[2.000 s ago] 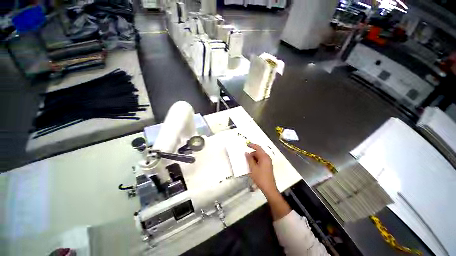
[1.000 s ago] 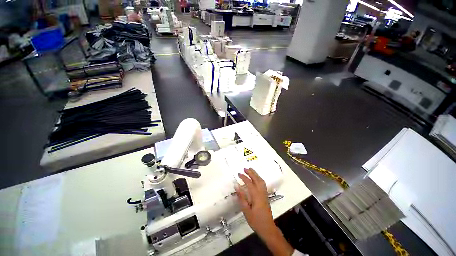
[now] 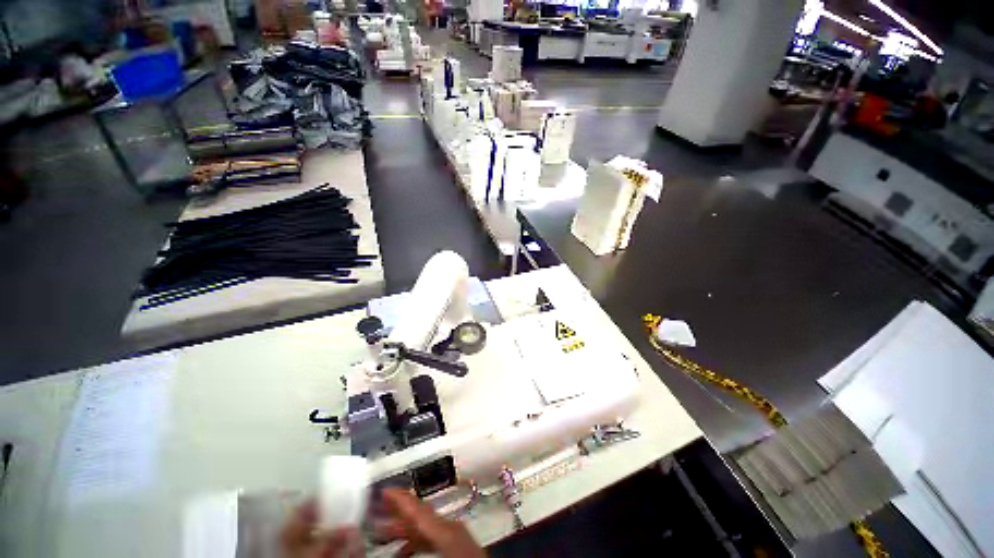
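A small white panel (image 3: 343,490) stands blurred at the front of the white sewing machine (image 3: 545,425), left of its front opening. My left hand (image 3: 307,532) is blurred and cut off by the bottom edge; its fingers are on the panel. My right hand (image 3: 420,525) is just right of the panel, in front of the machine bed; its fingertips are blurred, so its grip is unclear. A white piece (image 3: 554,376) lies on the machine's flat cover beside the warning sticker. Another white pile (image 3: 209,526) lies on the table at lower left.
A taped paper sheet (image 3: 114,420) is on the pale table at left. Black strips (image 3: 256,245) lie on a bench behind. On the dark steel table are a grey-white bundle (image 3: 817,469) on a yellow-black strip, large white sheets (image 3: 926,403) and an upright tied bundle (image 3: 610,207).
My right hand has left the machine's cover and moved left and down to the machine's front. My left hand and a white panel have come into view there. The view has shifted.
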